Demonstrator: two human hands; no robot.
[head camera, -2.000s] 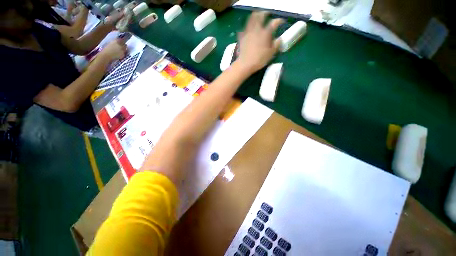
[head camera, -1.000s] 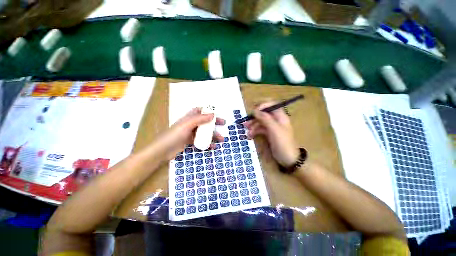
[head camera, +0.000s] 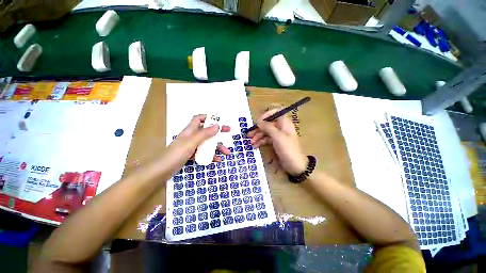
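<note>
My left hand (head camera: 194, 139) holds a white plastic housing (head camera: 207, 148) upright over the sticker sheet, thumb across its upper part. Small dark marks show at the housing's top end; I cannot tell exactly what they are. My right hand (head camera: 274, 134) holds black tweezers (head camera: 285, 111) like a pen, with the tips at the upper right rows of the sheet. The white sticker sheet (head camera: 208, 101) has rows of dark rounded stickers on its lower part and bare backing at the top. It lies on the brown cardboard mat (head camera: 320, 160).
A green conveyor belt (head camera: 160, 32) runs across the back and carries several white housings (head camera: 282, 70). Spare sticker sheets (head camera: 426, 176) lie stacked at the right. A printed poster sheet (head camera: 37, 144) lies at the left. Open boxes (head camera: 349, 13) stand across the belt.
My left hand has come back from the belt and holds a housing over the sheet. My right hand with the tweezers has come into view. Since a second ago, both hands have barely moved relative to the sheet.
</note>
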